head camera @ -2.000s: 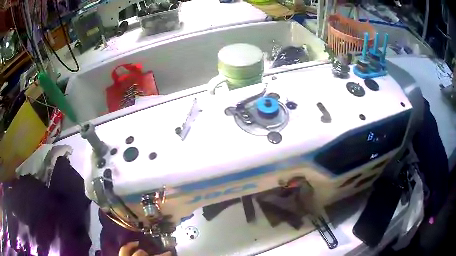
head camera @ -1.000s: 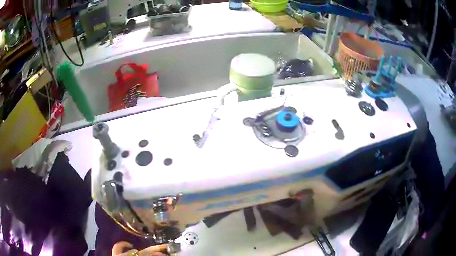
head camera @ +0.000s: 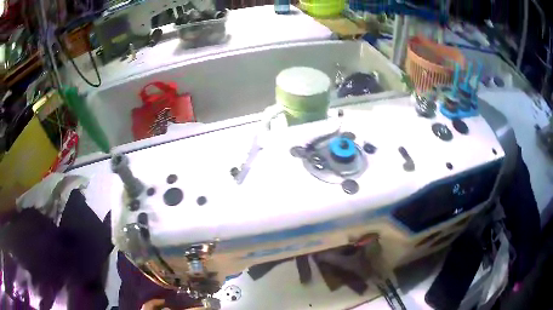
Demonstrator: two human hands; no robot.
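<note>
The white sewing machine head [head camera: 291,203] with a blue stripe spans the view. Its needle area [head camera: 200,284] is at the lower left end. Dark purple cloth [head camera: 130,284] lies beside and under that end, with more dark cloth [head camera: 45,254] at the far left. Part of one hand [head camera: 159,304] shows at the bottom edge, at the cloth by the presser foot. It is cut off and blurred, and I cannot tell which hand it is or how its fingers hold the cloth. No other hand is clearly seen.
Dark scraps [head camera: 339,269] and a slim metal tool [head camera: 388,295] lie under the machine arm. A dark flat object [head camera: 452,275] is at the right. Behind are a white trough [head camera: 230,75] with a red bag [head camera: 162,112], a pale green tub [head camera: 302,97] and an orange basket [head camera: 432,63].
The camera view has shifted, so the machine sits lower in the picture than two seconds ago. Less of the hand shows at the bottom edge than one second ago.
</note>
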